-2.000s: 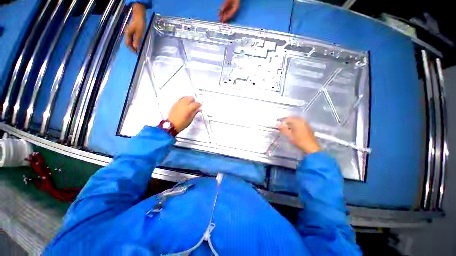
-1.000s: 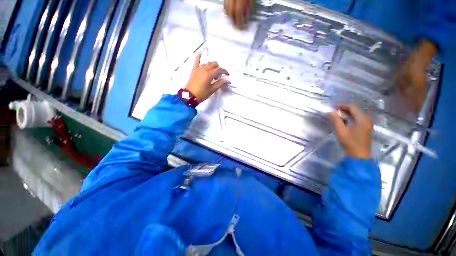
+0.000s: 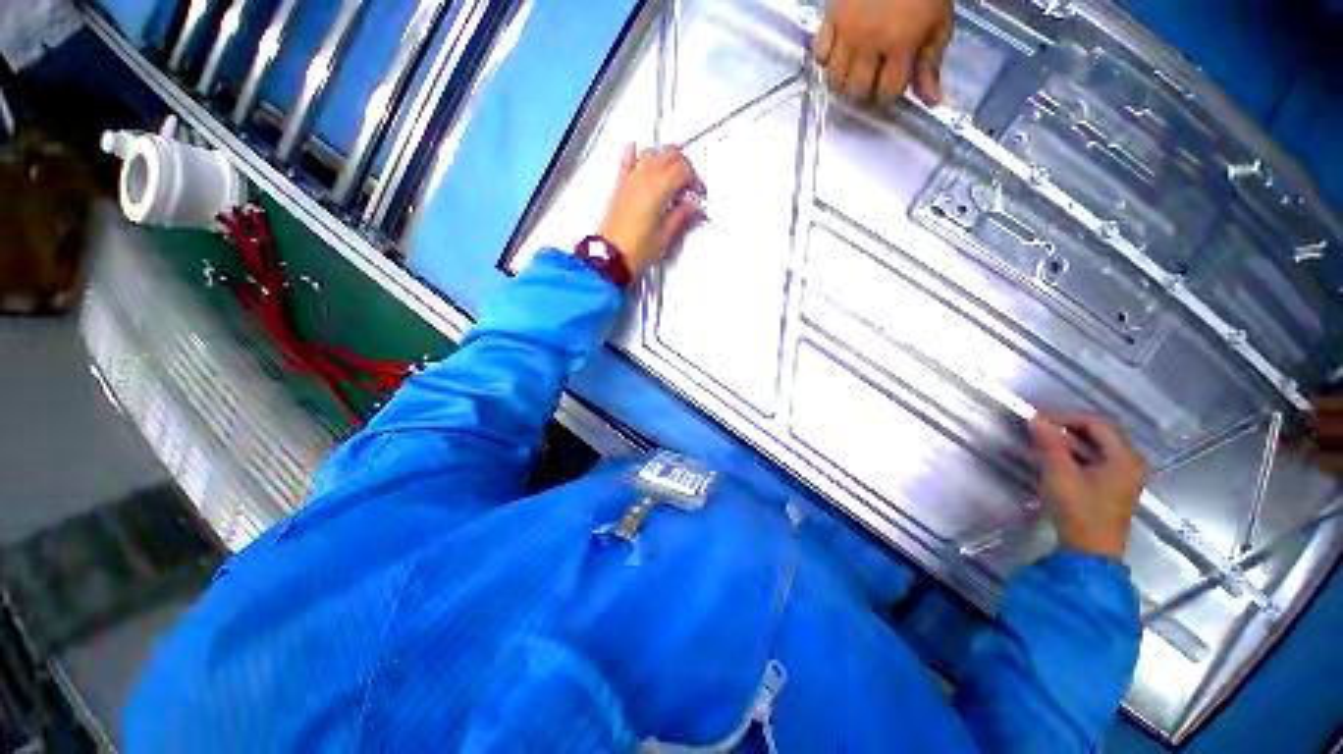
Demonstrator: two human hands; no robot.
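A large silver back panel (image 3: 884, 427) lies tilted across the view. My right hand (image 3: 1090, 479) pinches a thin whitish LED light bar (image 3: 1211, 554) over the panel's near half. The bar runs out past the hand to the lower right; a fainter stretch shows up-left of the fingers. My left hand (image 3: 650, 214) is over the panel's left part, fingers curled with the tips close together; whether they hold the bar's end or a wire is too small to tell. A second LED light bar (image 3: 1112, 228) lies on the panel farther away.
Another person's hand (image 3: 884, 44) is at the far bar's upper end, and part of another hand (image 3: 1327, 427) is at the right edge. Red wire leads (image 3: 280, 302) and a white roll or container (image 3: 180, 180) are on the green side bench. Conveyor rollers (image 3: 321, 96) are upper left.
The view has turned and shifted, so the panel sits more slanted. The far LED light bar now shows clearly on the panel. My right hand still pinches its bar; my left fingers have curled closer together.
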